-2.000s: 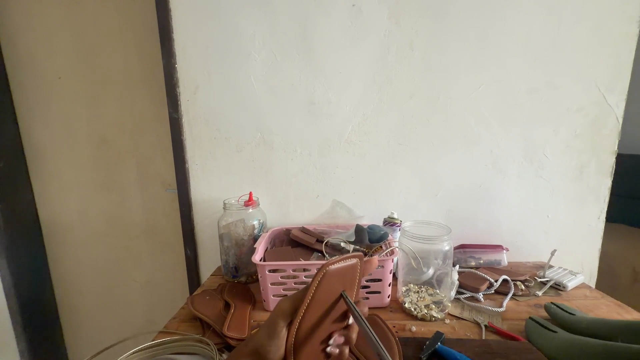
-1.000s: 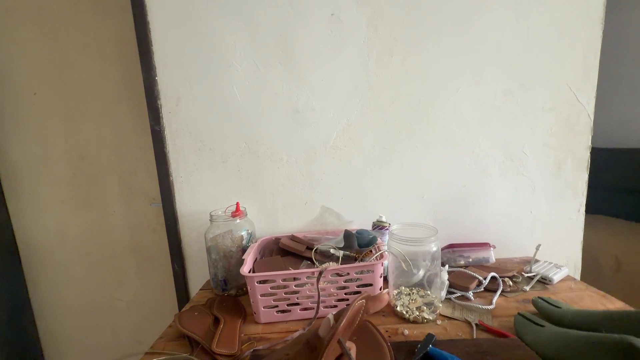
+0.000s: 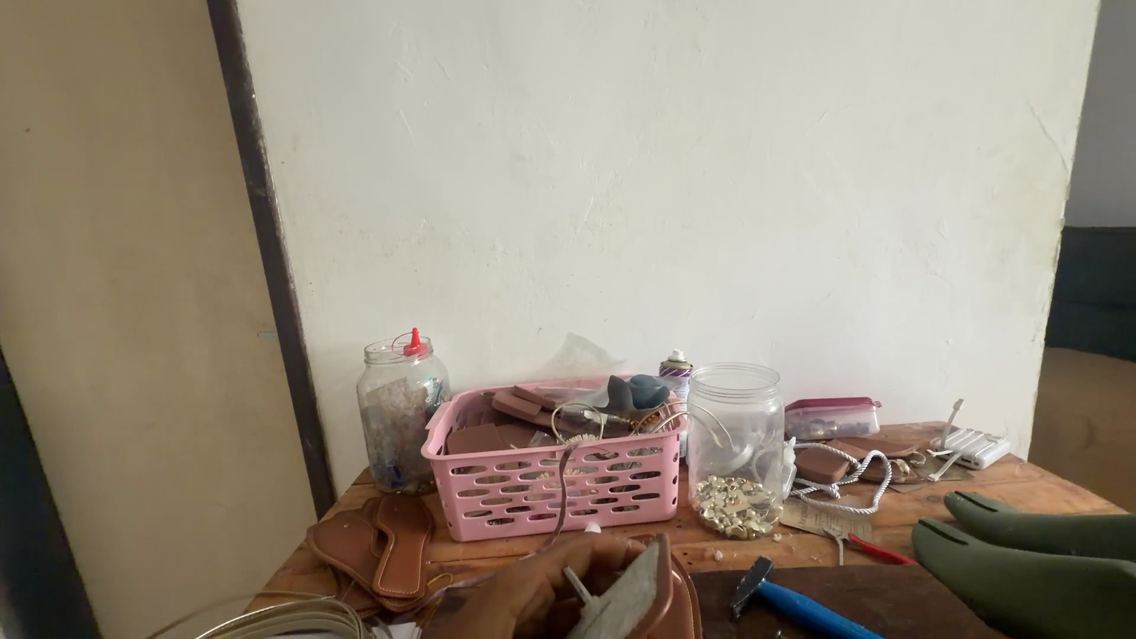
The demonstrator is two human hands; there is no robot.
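Observation:
At the bottom centre, my left hand is closed around a brown leather piece whose grey underside faces partly toward me. A thin pale rod juts out by the fingers; what it belongs to is hidden. Another brown leather edge shows just behind the held piece. My right hand is not in view. Right of the held piece, a hammer with a blue handle lies on a dark brown mat. Stitched brown leather pieces are stacked to the left of the hand.
Behind the hand stands a pink plastic basket of leather parts and cords. A filled jar is left of it; a jar with gold-coloured metal pieces is right. Red-handled pliers, white rope and green shoe lasts lie further right.
The stitched leather piece, held upright before the basket two seconds ago, has been lowered and tilted. The metal tool seen against it then no longer shows clearly.

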